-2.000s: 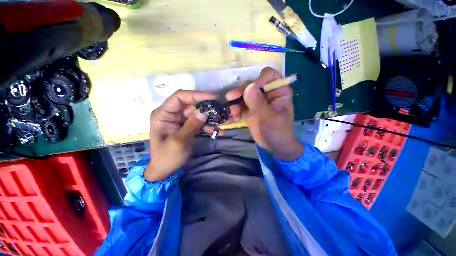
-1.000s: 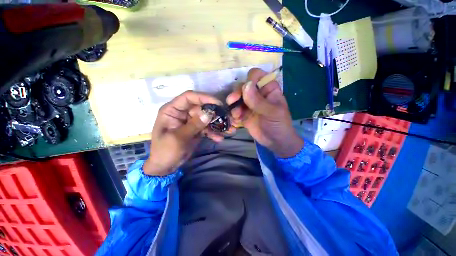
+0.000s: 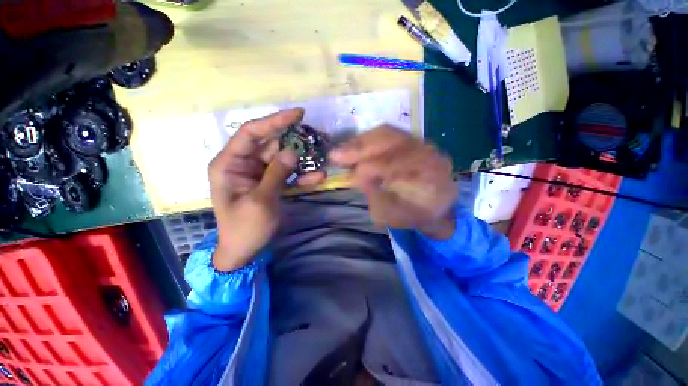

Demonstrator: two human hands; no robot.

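My left hand (image 3: 249, 185) holds a small round black unit (image 3: 305, 151) between thumb and fingers, over the front edge of the bench. Small metallic parts show on the unit's face. My right hand (image 3: 403, 177) is just right of the unit, blurred, with its fingers curled. A pale shape, likely the handle of the fine tool (image 3: 411, 190), shows blurred against the palm. The tool's tip cannot be made out. White paper (image 3: 181, 162) lies on the board behind the hands.
Glossy black units (image 3: 83, 136) are heaped at left under a thick dark hanging tool (image 3: 90, 45). Iridescent tweezers (image 3: 377, 62), a black marker (image 3: 415, 32) and a yellow dotted sheet (image 3: 554, 68) lie behind. Red trays stand at lower left (image 3: 45, 301) and right (image 3: 585, 185).
My left hand and the unit have shifted slightly left and up. My right hand has turned over and moved a little, and the tool no longer points up and right.
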